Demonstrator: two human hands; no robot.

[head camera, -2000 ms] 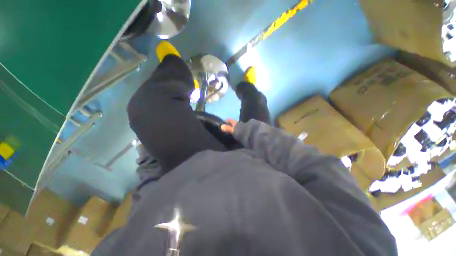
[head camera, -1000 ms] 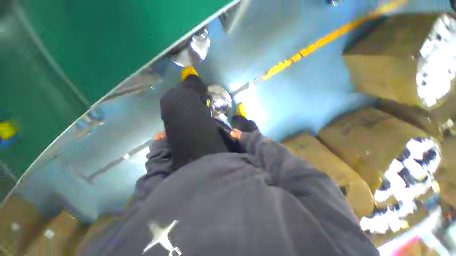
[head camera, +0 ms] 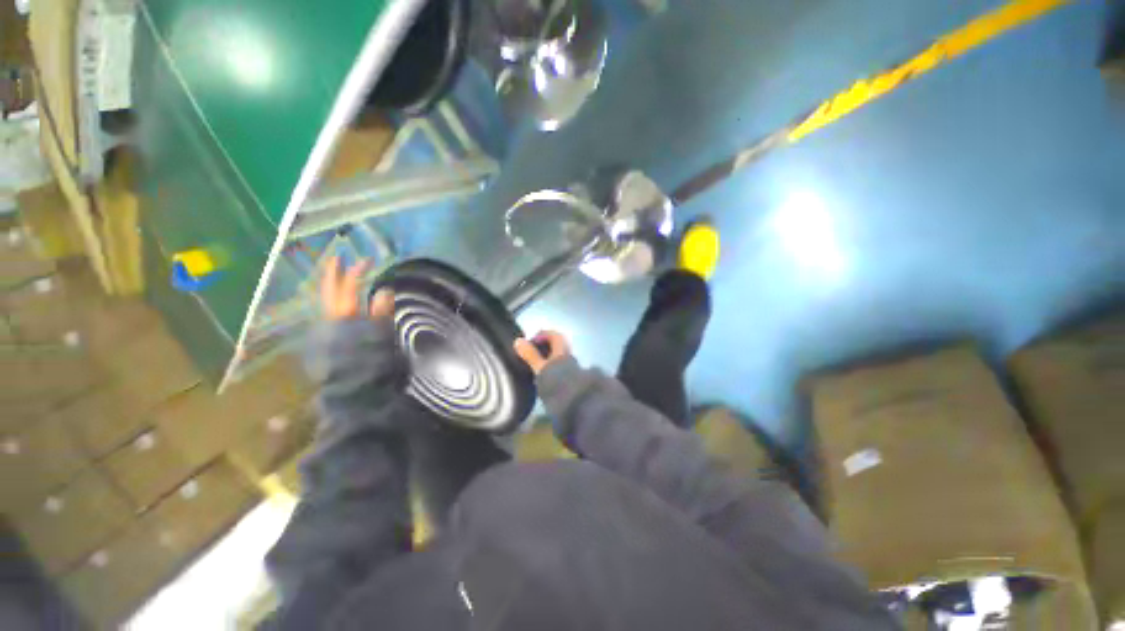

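Observation:
A round stool with a black ribbed seat [head camera: 450,351] stands in front of my body, its chrome column, foot ring and shiny base [head camera: 629,228] reaching away from me. My right hand [head camera: 543,351] has its fingers curled on the right rim of the seat. My left hand [head camera: 346,293] is at the upper left rim, fingers raised and apart, the thumb at the rim; it is slightly blurred and any contact is hard to tell.
The green-topped bench [head camera: 234,74] with a pale metal edge is at left, a second stool's chrome base [head camera: 549,62] beyond it. Brown cartons [head camera: 931,456] stand at right, stacked cartons [head camera: 123,431] at lower left. A yellow line [head camera: 925,68] crosses the blue floor.
The stool seat, before mostly hidden between my legs, now shows fully in front of me. My left hand has come up to its left rim. The view has turned, and the bench edge looks closer.

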